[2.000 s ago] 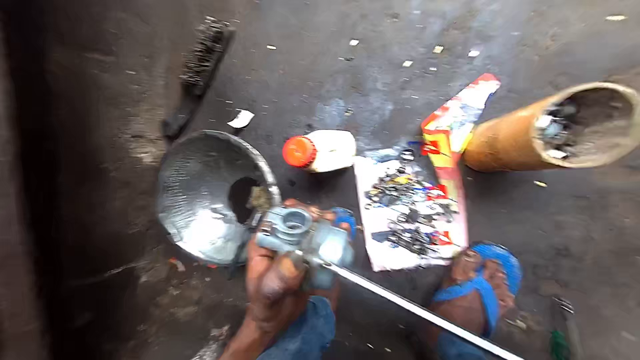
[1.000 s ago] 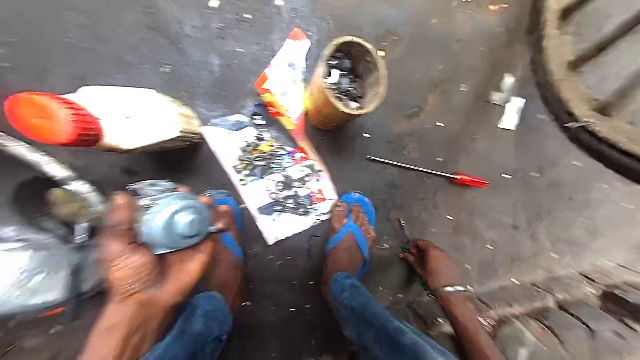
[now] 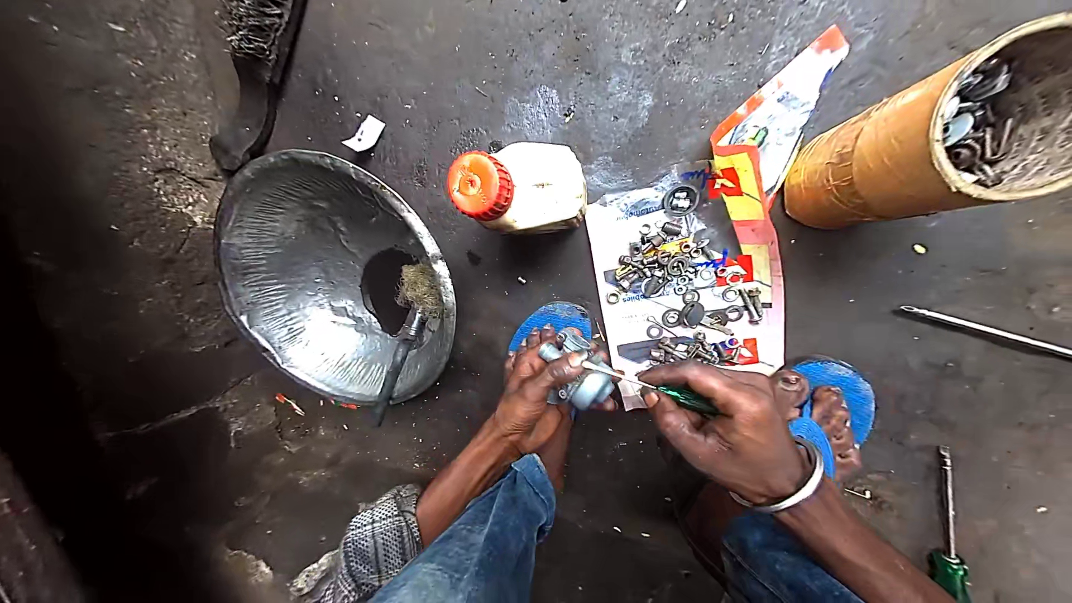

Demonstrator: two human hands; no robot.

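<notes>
My left hand (image 3: 529, 389) grips a small grey metal carburetor (image 3: 586, 387) above my blue sandal (image 3: 553, 322). In my right hand (image 3: 733, 427) is a thin screwdriver with a green handle (image 3: 688, 399); its blade reaches to the carburetor's side, the exact contact point being too small to tell. Just beyond my right hand, small screws, washers and other metal parts (image 3: 674, 268) lie in groups on a printed paper sheet (image 3: 624, 314).
A metal bowl (image 3: 285, 251) at the left holds a wire-tipped brush (image 3: 398, 360). Beyond my hands stand a white bottle with a red cap (image 3: 540, 186) and a cardboard tube of metal parts (image 3: 871, 155). Tools lie at the right: a metal shaft (image 3: 980, 327) and a green-handled screwdriver (image 3: 948, 519).
My right hand, low at the right and away from the carburetor a second ago, has come over to it with a green-handled screwdriver. The view has swung back left.
</notes>
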